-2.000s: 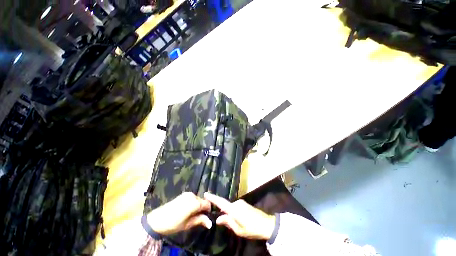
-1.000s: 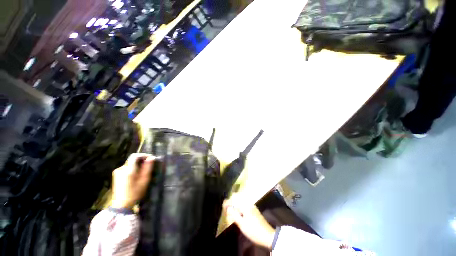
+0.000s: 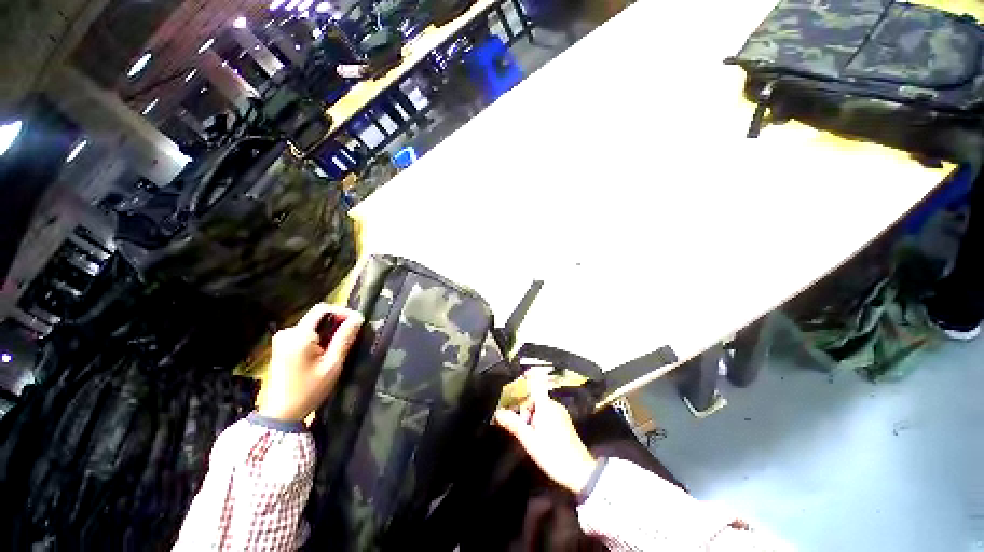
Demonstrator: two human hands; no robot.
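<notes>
A camouflage backpack (image 3: 415, 377) lies at the near table edge with a narrow side face turned up. My left hand (image 3: 310, 361) is at its left upper edge, with thumb and fingertips together on the dark edge. My right hand (image 3: 545, 426) is at its right side, by the black webbing straps (image 3: 561, 356) that stick out over the table. The fingers of my right hand are bent and bright; whether they hold a strap cannot be told. The lower end of the bag is cut off by the picture's edge.
The pale yellow table (image 3: 604, 183) runs away to the upper right. Dark stacked backpacks (image 3: 248, 232) stand at the left. Another camouflage backpack (image 3: 863, 54) lies at the far right end. A person's dark leg and shoe (image 3: 957, 323) show at the right edge.
The backpack has been turned from its broad face onto another side. My hands have parted, the left to its left edge and the right to its strap side. The view has shifted.
</notes>
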